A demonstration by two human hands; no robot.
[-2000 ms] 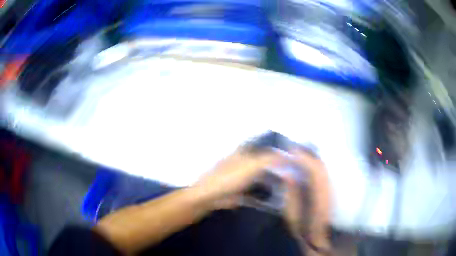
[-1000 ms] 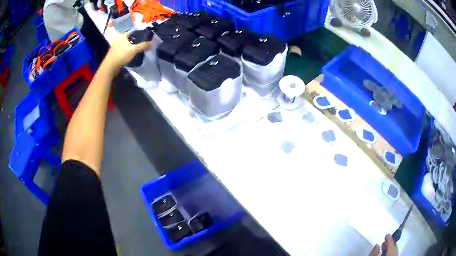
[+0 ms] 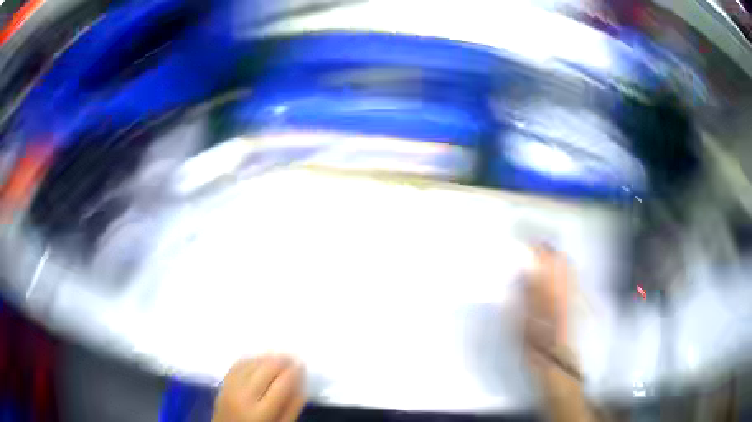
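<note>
The whole head view is strongly motion-blurred. My left hand (image 3: 262, 389) is at the bench's front edge, low and left of centre, with its fingers curled; whether it holds anything cannot be told. My right hand (image 3: 551, 309) is over the right part of the white bench (image 3: 346, 288), reaching away from me. A faint greyish smear lies at its fingertips; I cannot tell what it is or whether it is held. No soldering iron can be made out.
A blue bin (image 3: 371, 107) stands along the back, and another blue bin with pale pieces (image 3: 561, 157) is at back right. Dark and pale shapes, likely the bagged units (image 3: 99, 181), are at left. A small red light (image 3: 641, 292) glows at right.
The view has swung from the left end of the bench back to the front. My left hand has left the bagged unit at far left and is near the front edge; my right hand reaches further in.
</note>
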